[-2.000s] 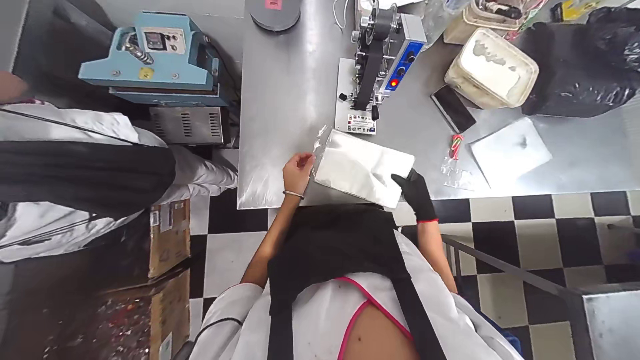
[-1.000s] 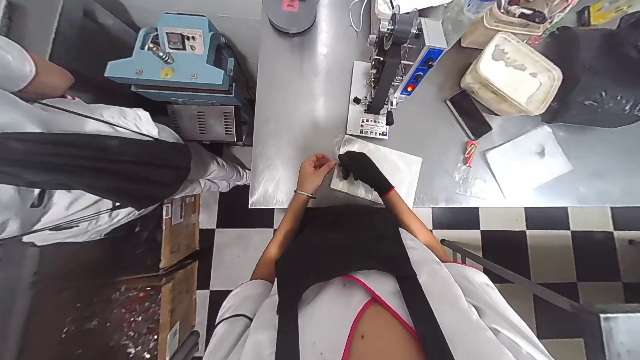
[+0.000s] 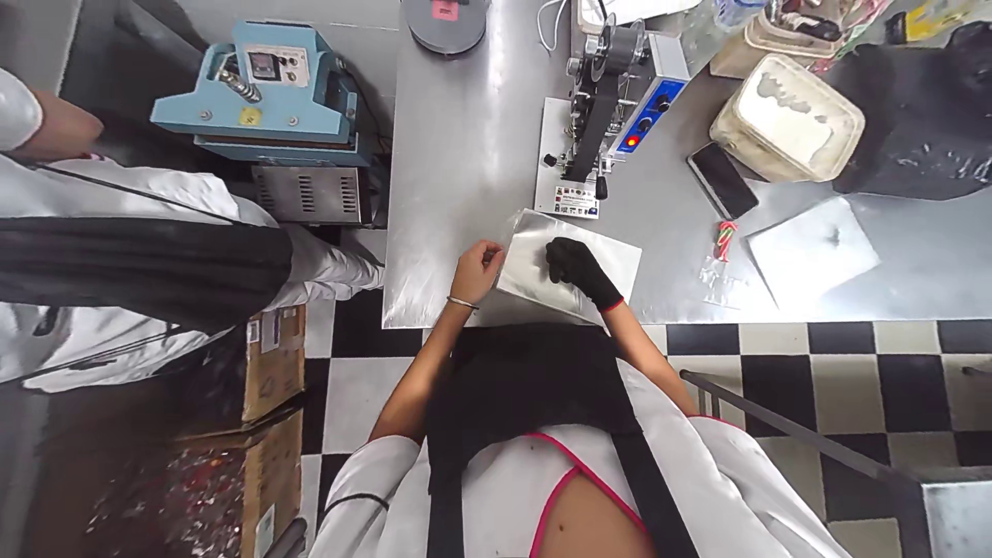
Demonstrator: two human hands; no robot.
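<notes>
A flat stack of clear plastic bags [image 3: 570,263] lies at the front edge of the steel table. My left hand [image 3: 478,270], bare, is at the stack's left edge with thumb and fingers close together; whether it pinches a bag cannot be made out. On top of the stack rests my right hand [image 3: 580,271], in a black glove, its fingers curled. Just behind stands a ribbon coding machine [image 3: 608,101] with a blue control panel and a lit red light. Its white base plate [image 3: 575,198] comes close to the stack's back edge.
A black phone [image 3: 722,180], a whitish plastic tub [image 3: 790,116], a red-striped wrapped item [image 3: 725,241] and a white sheet [image 3: 814,252] lie to the right. A dark round object [image 3: 446,23] sits at the back left. A blue press [image 3: 263,93] and a co-worker in a black apron [image 3: 139,271] are left.
My gloved right hand has gone from the stack's right edge to its left side, then back right onto its middle. My left hand remains near the left edge.
</notes>
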